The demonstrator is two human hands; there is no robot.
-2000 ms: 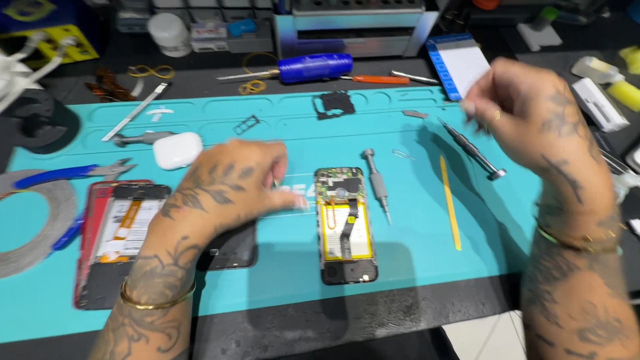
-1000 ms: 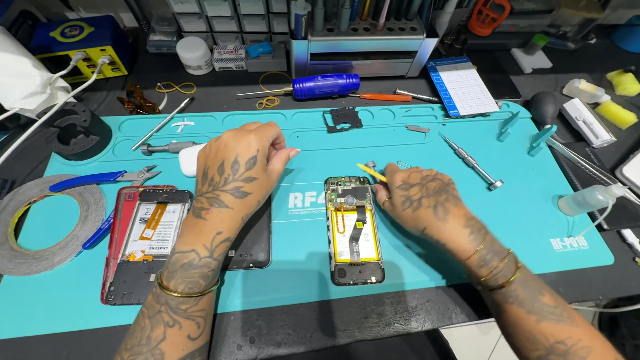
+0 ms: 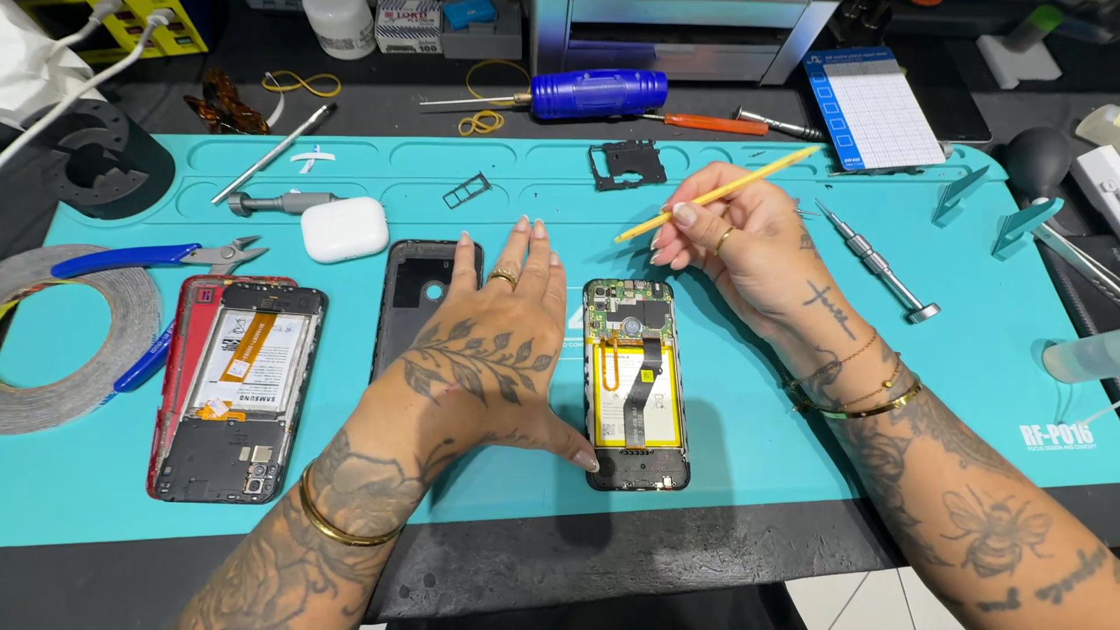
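Observation:
An opened smartphone point(image 3: 636, 385) lies on the teal repair mat, its green circuit board, yellow-edged battery and black flex cable exposed. My left hand point(image 3: 494, 350) is spread flat with nothing in it, the thumb tip at the phone's lower left edge. It partly covers a black phone back cover point(image 3: 411, 289). Above the phone's upper right, my right hand point(image 3: 726, 227) holds a thin yellow pry stick point(image 3: 744, 188) between thumb and fingers, one end pointing down left over the mat. A precision screwdriver point(image 3: 875, 261) lies right of that hand.
At left are a second opened phone point(image 3: 245, 394) on a red cover, blue-handled cutters point(image 3: 140, 258), a tape roll point(image 3: 131, 367) and a white earbud case point(image 3: 345, 229). Behind lie a black phone bracket point(image 3: 630, 164), a SIM tray point(image 3: 466, 190) and a blue-handled screwdriver point(image 3: 599, 94). A squeeze bottle point(image 3: 1085, 357) is at right.
The yellow stick lay on the mat two seconds ago; my right hand has picked it up and raised it. My left hand has come down beside the phone with its fingers spread.

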